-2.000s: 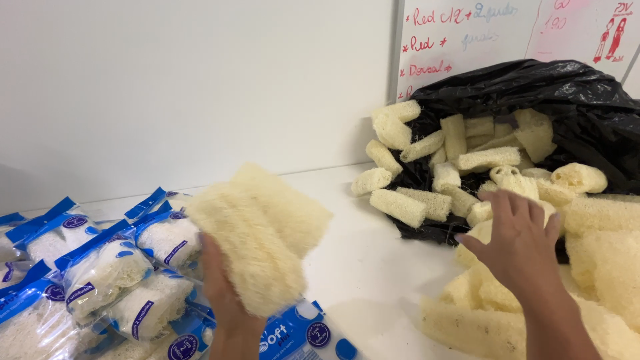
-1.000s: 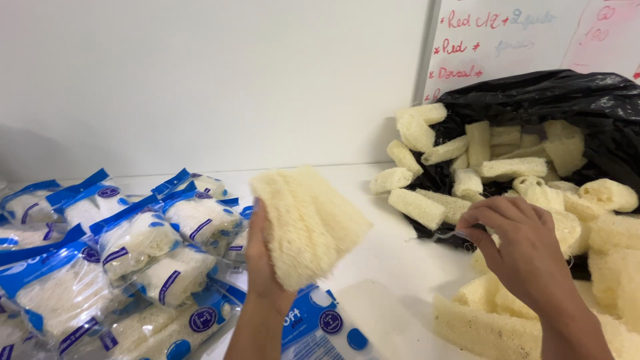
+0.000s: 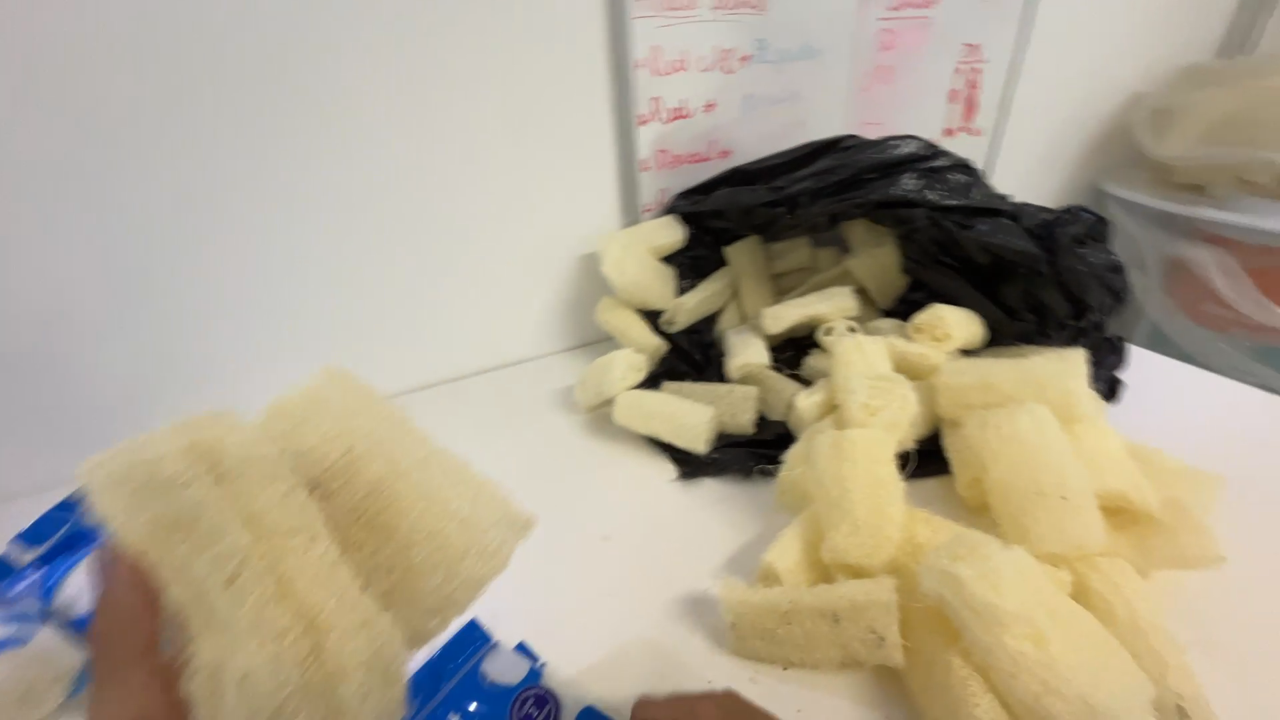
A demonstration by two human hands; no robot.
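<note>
My left hand [image 3: 135, 640] grips loofah pieces [image 3: 290, 540] at the lower left, one flat piece overlapping another. Only a small part of my right hand [image 3: 700, 706] shows at the bottom edge, right of a blue printed plastic package [image 3: 490, 680]; its fingers and anything in them are hidden. To its right lies a pile of large pale loofah pieces [image 3: 1020, 600]. Behind that pile, smaller loofah rolls [image 3: 665, 420] spill from an open black plastic bag [image 3: 900, 180].
Blue-and-clear packages [image 3: 45, 560] lie at the left edge, partly behind my left hand. A whiteboard [image 3: 800, 90] with handwriting leans against the white wall. At the right stands a translucent plastic tub [image 3: 1210, 270] with a filled clear bag on top.
My right hand has moved from beside the loofah pile down to the bottom edge. My left hand still holds the loofah pieces. The view has swung right.
</note>
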